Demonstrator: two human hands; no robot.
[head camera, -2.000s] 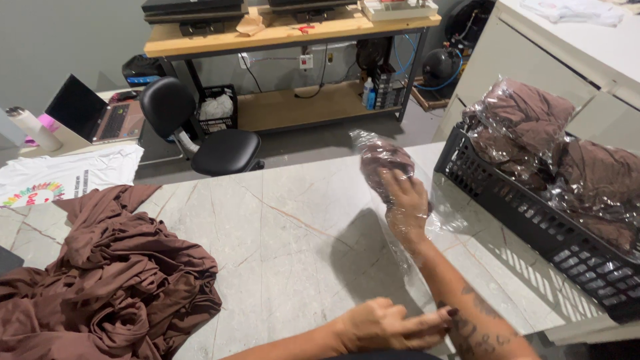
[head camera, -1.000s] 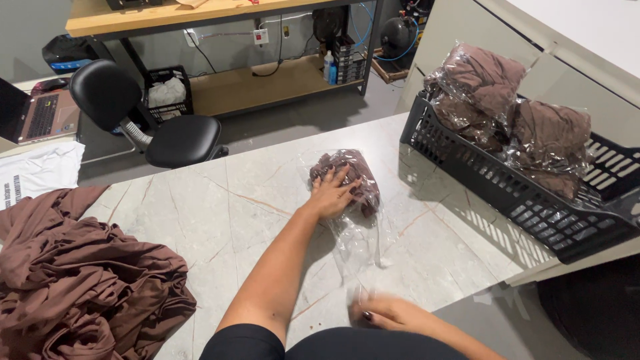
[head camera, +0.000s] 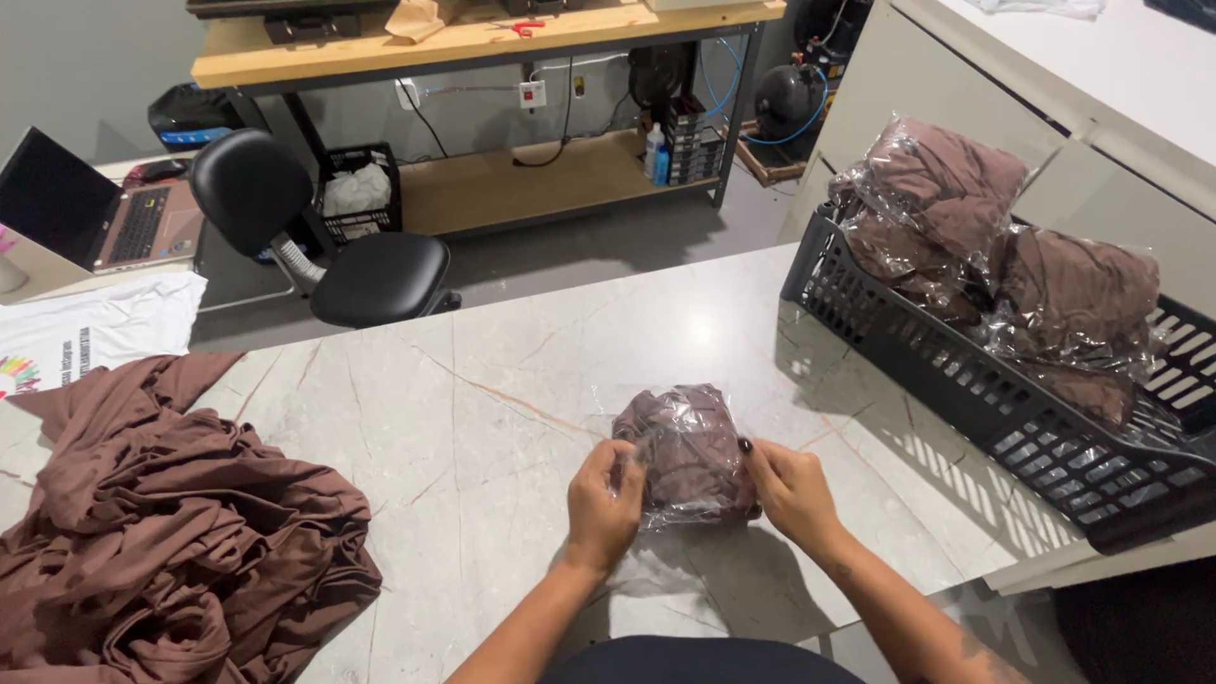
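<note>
A folded brown garment in a clear plastic bag (head camera: 686, 456) is between my two hands over the marble-patterned table. My left hand (head camera: 605, 503) pinches the bag at its left side, and my right hand (head camera: 788, 484) grips the right side with thumb and fingers. Loose brown fabric (head camera: 190, 532) lies heaped at the table's left. On the right, a black plastic crate (head camera: 950, 380) holds several bagged brown garments (head camera: 940, 190), stacked up above its rim.
The marble-patterned table (head camera: 456, 456) ends at a far edge, with a black office chair (head camera: 380, 275) beyond. A laptop (head camera: 142, 223) and a white printed shirt (head camera: 123, 318) are at the left. A wooden workbench (head camera: 494, 47) stands behind.
My right hand has come up to the bag's right side. My left hand, lying flat on the bagged garment a second ago, now holds its left side. The bundle looks more compact.
</note>
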